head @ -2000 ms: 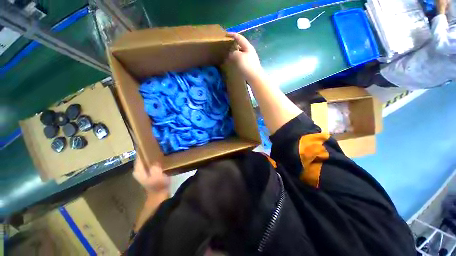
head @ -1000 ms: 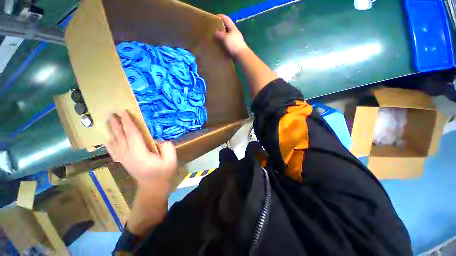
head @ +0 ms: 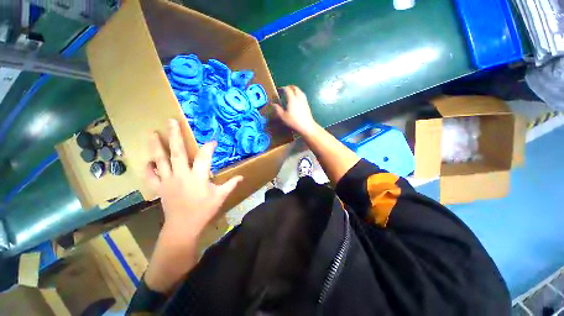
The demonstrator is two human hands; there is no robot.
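Note:
A large brown carton (head: 123, 80) stands tilted at the bench edge with its top open towards me. Blue plastic housings (head: 229, 102) lie heaped in it, round with central holes. My left hand (head: 188, 179) is flat against the carton's near left wall with its fingers spread. My right hand (head: 294, 111) is at the carton's right wall, fingers bent over its edge; part of the fingertips is hidden.
Black round parts (head: 99, 150) lie on flattened cardboard (head: 77, 176) at left. A blue bin (head: 488, 34) is on the green bench at upper right. A light blue stool (head: 383, 148) and an open carton with whitish contents (head: 476, 188) stand on the floor. More cartons are at lower left.
The carton was held level, then tilted; the housings inside have shifted. My left hand has moved from the lower corner onto the wall, its fingers spreading. My right hand has moved down the right edge.

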